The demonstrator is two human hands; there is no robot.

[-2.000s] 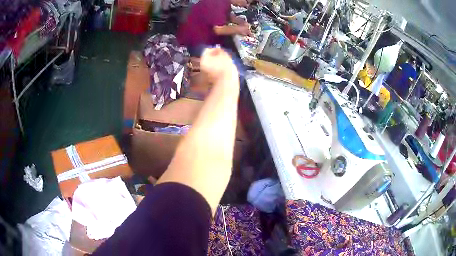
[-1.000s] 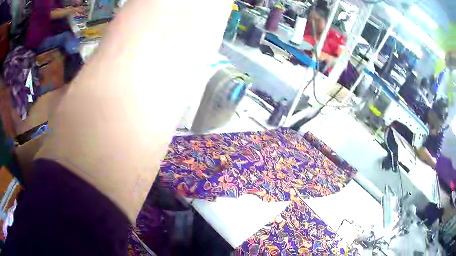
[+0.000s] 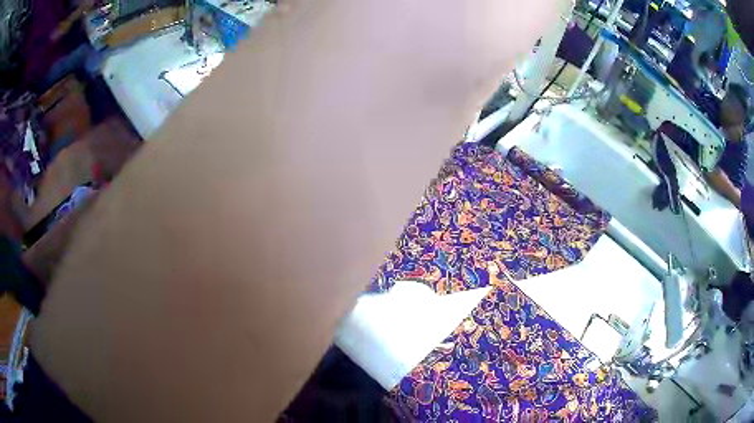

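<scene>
A purple cloth panel with an orange floral print lies spread on the white machine table. A second printed piece lies nearer me, its pointed corner meeting the first panel. The sewing machine's metal parts stand at the right by this second piece. My left forearm, bare and very close to the camera, crosses from lower left to the top and covers much of the picture. Its hand is out of the frame. My right hand is not in view.
A long pale guard stands upright at the right. A white trough-like surface lies beyond the cloth. Another machine and a person's arm show at upper right. Brown cardboard is at left, another white table at upper left.
My view has swung from the boxes at left to the printed cloth and machine. My forearm now covers more of the centre; its hand, seen at first, has left the frame.
</scene>
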